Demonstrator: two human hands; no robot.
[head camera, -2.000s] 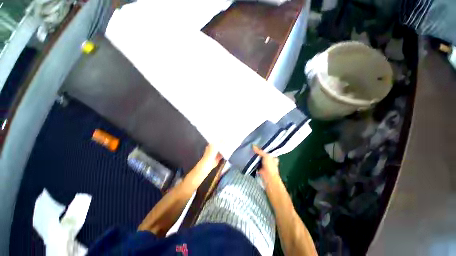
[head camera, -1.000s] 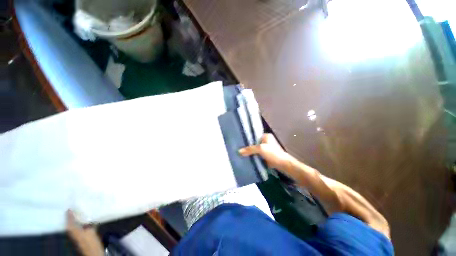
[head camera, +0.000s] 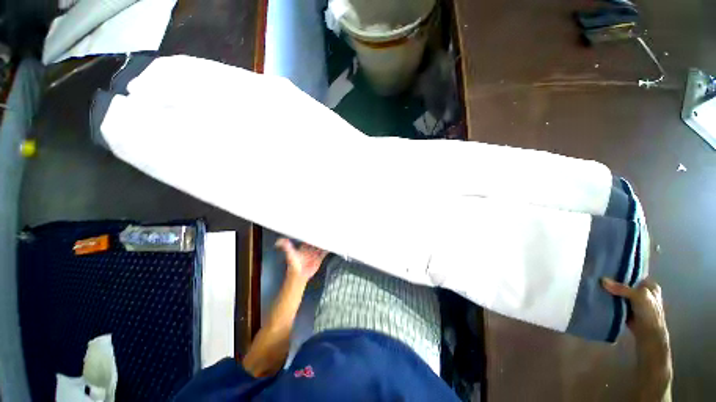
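Observation:
A long folded white cloth (head camera: 353, 188) spans the gap between two brown tables, with grey-blue fabric (head camera: 600, 275) showing as a band at its right end and also at its far left end. My right hand (head camera: 636, 302) grips the right end, thumb on top of the grey-blue band, fingers hidden beneath. My left hand (head camera: 302, 257) is at the near edge of the white cloth, around its middle, palm up with thumb spread; its fingertips are partly hidden under the cloth.
A bucket (head camera: 389, 59) stands on the green floor between the tables. On the left table are dark patterned fabric (head camera: 102, 306), an orange object (head camera: 92, 244), a clear box (head camera: 157, 238) and white cloth (head camera: 118, 31). A black object (head camera: 608, 23) and a white-edged object (head camera: 701, 106) lie on the right table.
The folded cloth has swung from the left table across the gap, and its grey-blue end now lies over the right table. My right hand moved right with it; my left hand moved towards the cloth's middle.

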